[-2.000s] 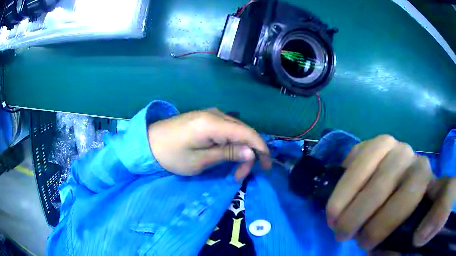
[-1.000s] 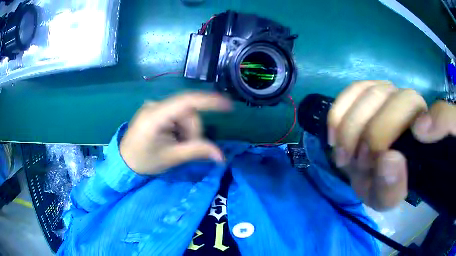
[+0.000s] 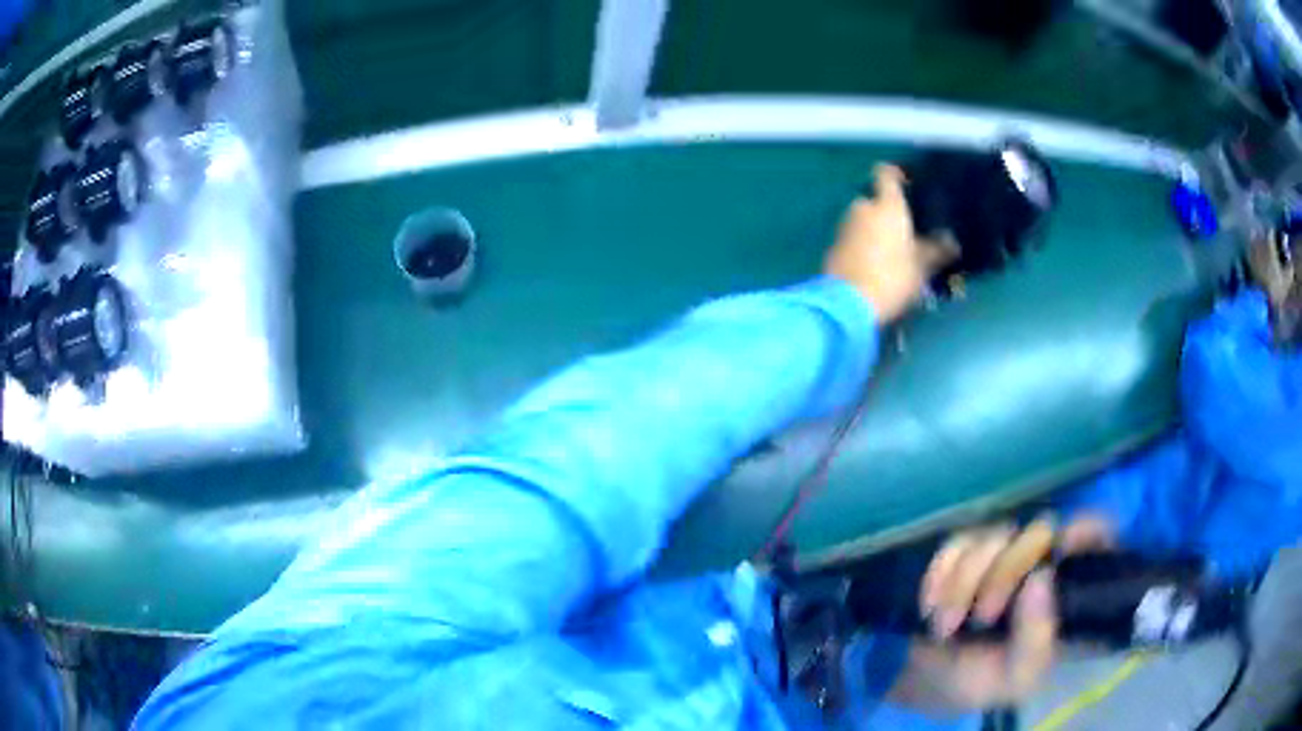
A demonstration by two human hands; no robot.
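Observation:
The black optical-engine housing (image 3: 982, 207) with its round lens is blurred at the back right of the green bench, near the pale rail. My left hand (image 3: 888, 254) is on its left side, fingers around its edge. A thin red wire trails from it toward the bench's front edge. My right hand (image 3: 1000, 600) is closed around the black electric screwdriver (image 3: 1107, 597), low at the right below the bench edge. The screwdriver lies roughly level.
A white lens tray (image 3: 214, 343) with rows of black lenses stands at the left. A small clear screw cup (image 3: 434, 251) with dark contents stands near it. A pale rail (image 3: 457, 143) runs behind. Another person's blue sleeve (image 3: 1242, 407) shows at the right.
The view has shifted. My left hand has reached far forward and taken hold of the housing, which has moved to the back right. My right hand still holds the screwdriver, now lower.

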